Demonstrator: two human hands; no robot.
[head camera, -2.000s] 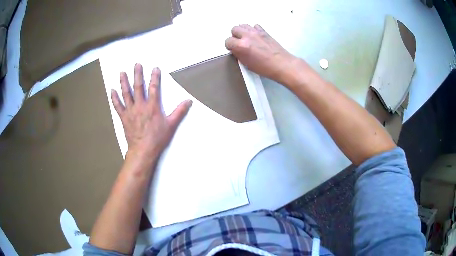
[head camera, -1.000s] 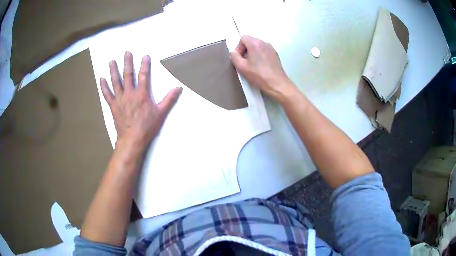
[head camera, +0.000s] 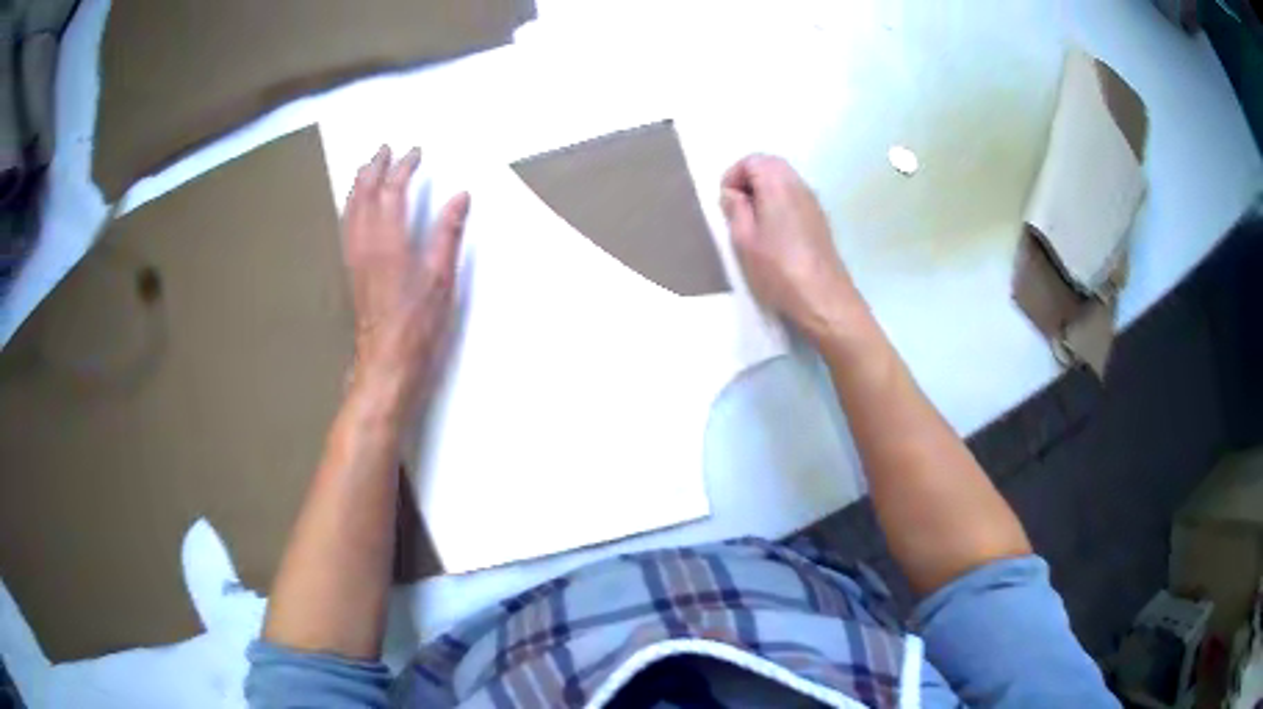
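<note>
The white marking template (head camera: 582, 402) lies on a brown cut panel (head camera: 180, 402), which shows to its left and through the template window (head camera: 640, 208). My left hand (head camera: 395, 270) is at the template's left part, fingers pointing away from me and the thumb near them, holding nothing that shows. My right hand (head camera: 783, 236) is at the template's right edge beside the window, thumb and fingers curled together; whether they hold chalk is hidden. No chalk line shows clearly in the window.
A brown panel stack (head camera: 291, 63) lies at the far left. A small white disc (head camera: 903, 159) lies on the white table (head camera: 970, 83) right of my right hand. A folded beige and brown bundle (head camera: 1090, 201) is near the right table edge. Boxes (head camera: 1219, 533) stand below at right.
My right hand has moved down along the template's right edge from the window's upper corner. My left hand's fingers have drawn closer together and the thumb has come in. The view has shifted slightly.
</note>
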